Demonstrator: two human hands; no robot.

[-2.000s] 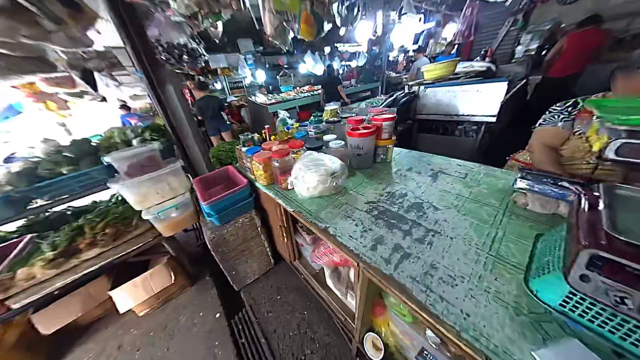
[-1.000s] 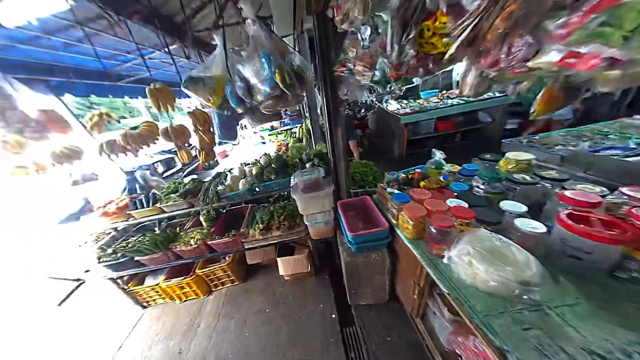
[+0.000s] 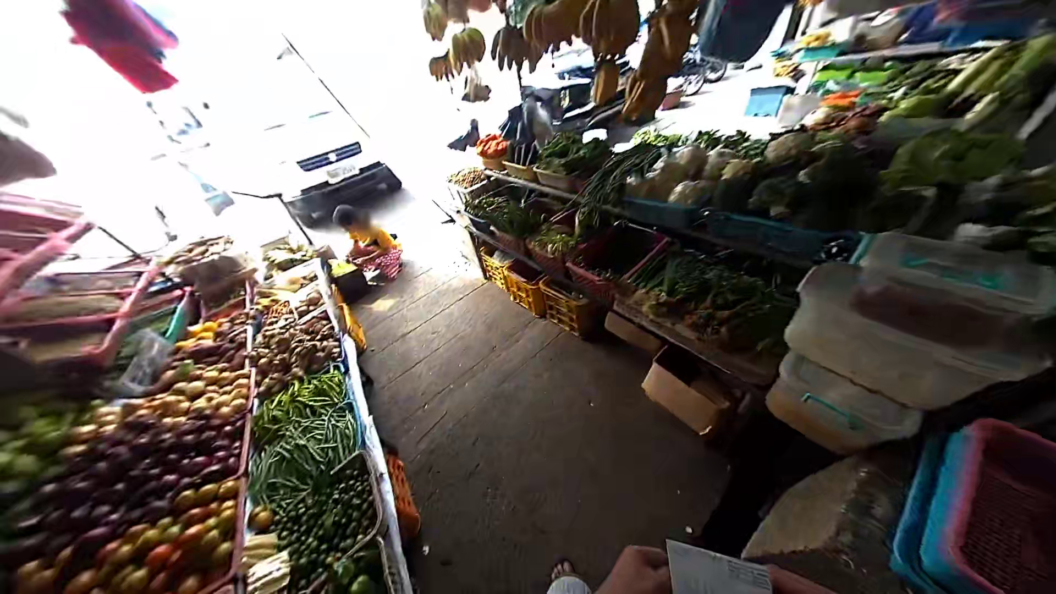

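At the bottom edge, a pale sheet of paper (image 3: 716, 569) bearing print stands between my two hands. My left hand (image 3: 637, 571) has its fingers curled at the sheet's left edge. Only a small part of my right hand (image 3: 796, 581) shows at the sheet's lower right; its fingers are mostly cut off by the frame. Just left of my hands a foot (image 3: 563, 568) shows on the dark floor. Stacked pink and blue plastic baskets (image 3: 1002, 503) are to the right of my hands, beside a rough block (image 3: 825, 507).
A concrete walkway (image 3: 528, 429) runs between produce stalls. Green beans (image 3: 305, 437) and eggplants (image 3: 124, 462) fill the left stall. Lidded plastic tubs (image 3: 916, 330), an open cardboard box (image 3: 686, 394) and yellow crates (image 3: 566, 307) line the right. A crouching person (image 3: 371, 243) is near a parked vehicle (image 3: 338, 177).
The view has swung left from the green counter to the walkway. My hands and the paper now show at the bottom edge; neither earlier frame shows them.
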